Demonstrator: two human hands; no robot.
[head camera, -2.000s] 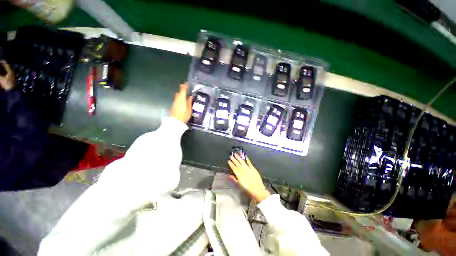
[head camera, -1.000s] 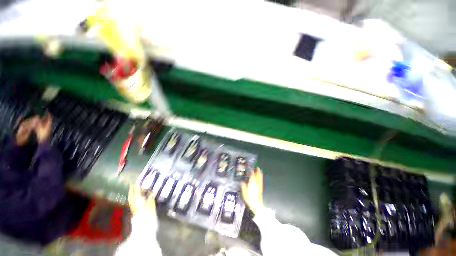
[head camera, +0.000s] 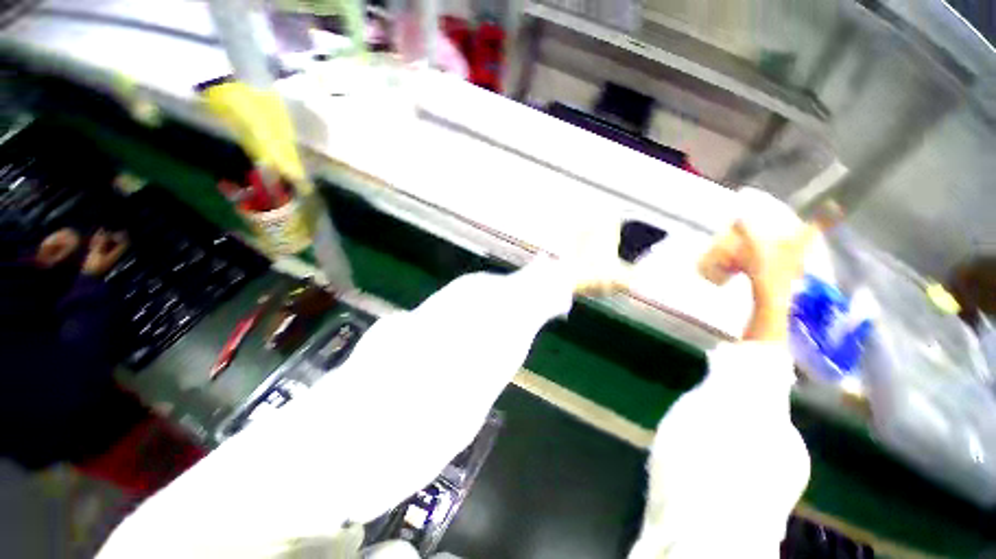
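Observation:
Both arms reach forward over the far white shelf. My left hand (head camera: 601, 268), blurred and washed out, is beside a flat black item (head camera: 641, 239); whether it holds anything cannot be told. My right hand (head camera: 765, 268) is raised further right, fingers bent, by a whitish shape (head camera: 770, 213); its grip is unclear. The clear blister tray (head camera: 464, 480) lies on the dark green bench, mostly hidden under my left sleeve. Some handsets (head camera: 415, 511) show in its near right part, and its far left corner also shows.
A red tool (head camera: 235, 347) and dark brown fixture (head camera: 300, 317) lie left of the tray. Another person's hands (head camera: 82, 251) are over black trays (head camera: 180, 273). A blue item (head camera: 830, 328) and clear plastic are at right. A cup with yellow and red things (head camera: 279, 218) stands at the far edge.
The view has tilted up and forward. Both hands have left the tray's sides and reached out over the white shelf. The tray, earlier slid left, is now mostly covered by my sleeve.

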